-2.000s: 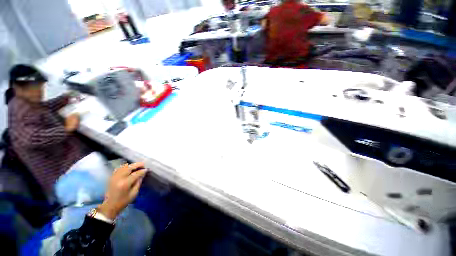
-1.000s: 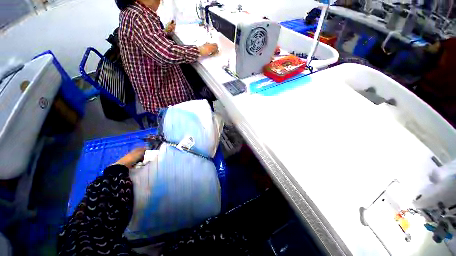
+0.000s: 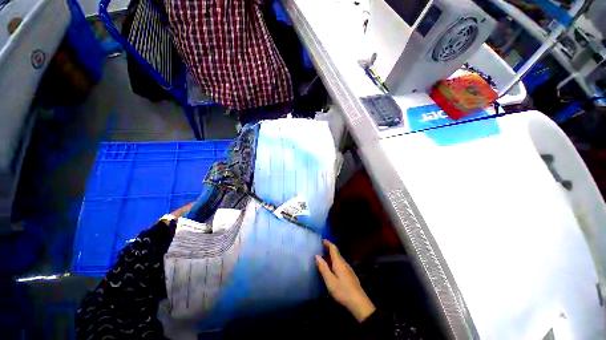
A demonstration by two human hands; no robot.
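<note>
A fat bundle of striped cut panels point(image 3: 286, 159), pale with light blue areas, lies in front of me. A dark tie strip point(image 3: 260, 201) crosses its middle and is knotted at the left. A white bundle ticket point(image 3: 292, 208) lies by the strip. Dark patterned and blue layers point(image 3: 240, 159) show along its left side. My left hand point(image 3: 181, 211) is at the bundle's left side, its fingers mostly hidden behind the layers. My right hand point(image 3: 343, 279) is at the lower right edge, fingers apart, fingertips against or very near the bundle; it grips nothing.
A blue plastic crate or lid point(image 3: 139, 199) lies left of the bundle. The white machine table point(image 3: 465, 212), with its ruler-marked edge, runs along the right. A red tray point(image 3: 464, 95) stands near the neighbouring machine point(image 3: 442, 46). A person in a checked shirt point(image 3: 229, 53) is ahead.
The view has tilted down and turned left toward the bundle. The bundle's left side, with its dark layers, now shows more. My right hand has come into view at the bundle's right edge.
</note>
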